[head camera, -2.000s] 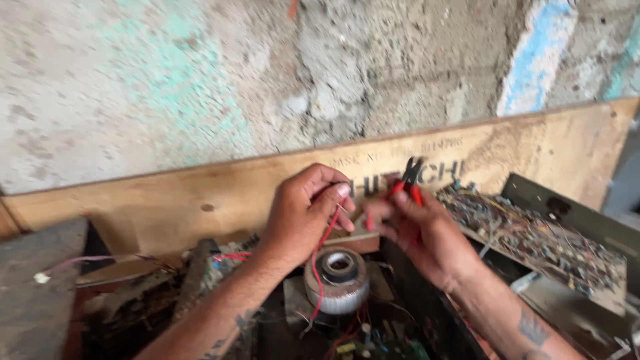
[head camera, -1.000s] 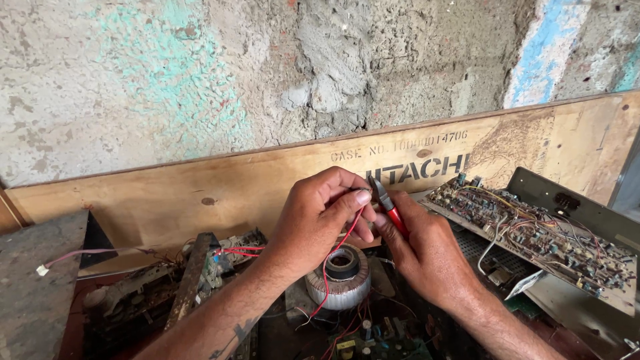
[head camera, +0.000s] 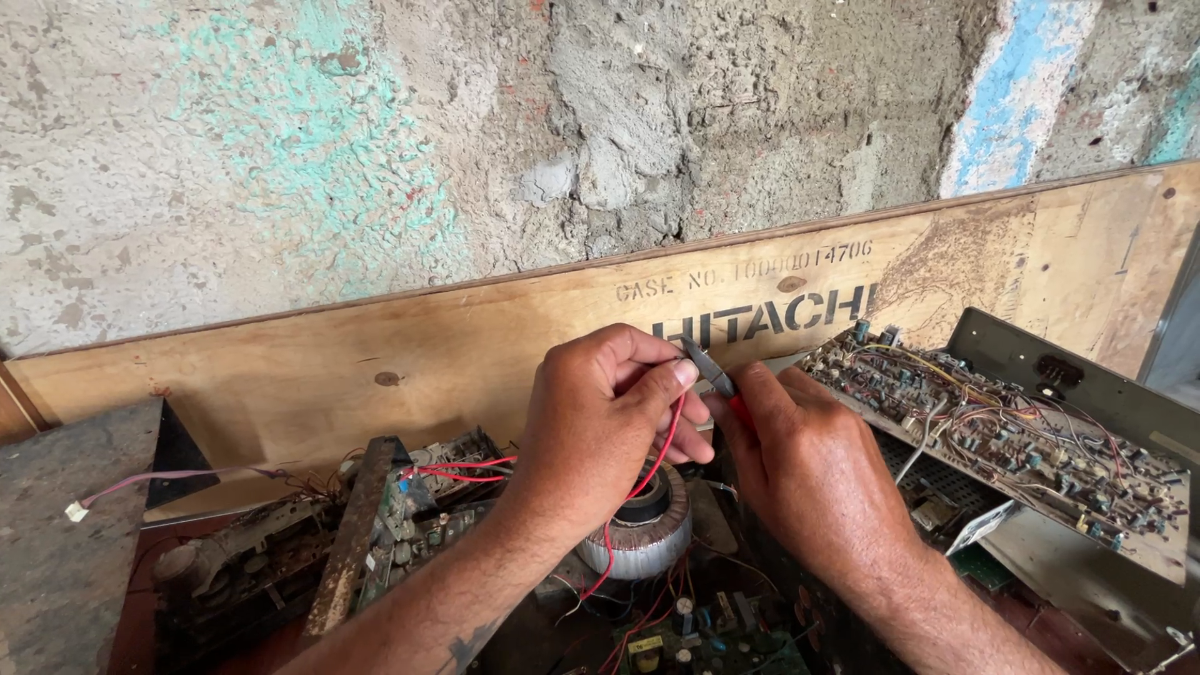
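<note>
My left hand [head camera: 600,422] pinches a red insulated wire [head camera: 671,433] between thumb and forefinger. The wire hangs down in front of a toroidal transformer [head camera: 647,544] with a silvery side and a dark round centre. My right hand [head camera: 806,459] is closed around red-handled pliers or cutters [head camera: 710,367], whose dark jaws touch or nearly touch my left thumb and fingertips. The wire's end at the jaws is hidden by my fingers. Below both hands lies a circuit board with small parts [head camera: 684,623].
A populated circuit board [head camera: 1012,441] rests on a metal chassis at the right. Old electronics [head camera: 244,562] and a rusty metal strip [head camera: 352,544] lie at the left, beside a flat dark panel [head camera: 66,525]. A plywood board [head camera: 281,384] stands against the rough wall.
Two seconds ago the pliers were held up and apart from my left hand. My right hand has brought them to my left fingertips. The red wire remains pinched in my left hand.
</note>
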